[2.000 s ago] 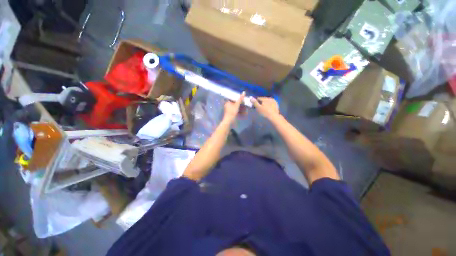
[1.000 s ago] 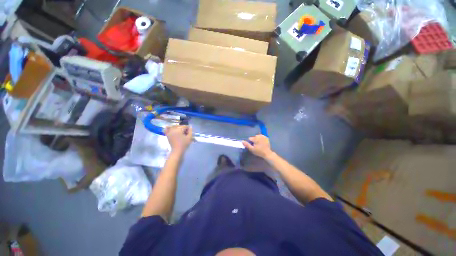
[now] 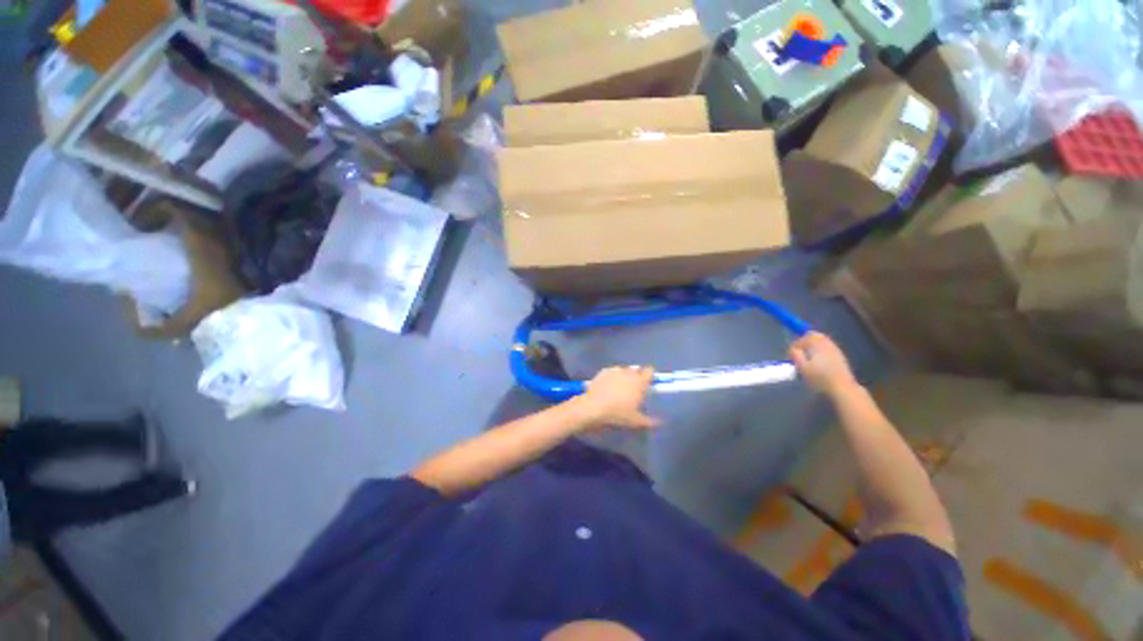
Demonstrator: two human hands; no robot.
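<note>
A trolley with a blue tubular hoop handle (image 3: 627,321) and a pale, shiny grip section stands in front of me. My left hand (image 3: 621,396) is on the handle at the left end of the pale section, its thumb and fingers partly spread over the bar. My right hand (image 3: 821,364) is closed around the handle's right end. Brown cartons (image 3: 646,207) stand just beyond the handle, the nearest one with clear tape along its top. The trolley's platform is hidden under the cartons.
Pale green cases (image 3: 783,63) with an orange and blue tape gun (image 3: 812,45) on top stand at the upper right. Brown cartons (image 3: 865,157) are stacked along the right. A white plastic bag (image 3: 270,357), a silvery flat box (image 3: 376,254) and clutter lie at the left.
The handle and both hands have shifted right in view, with the cartons beyond them. My left hand's fingers have loosened on the bar. The view has turned, and the clutter sits differently at the left.
</note>
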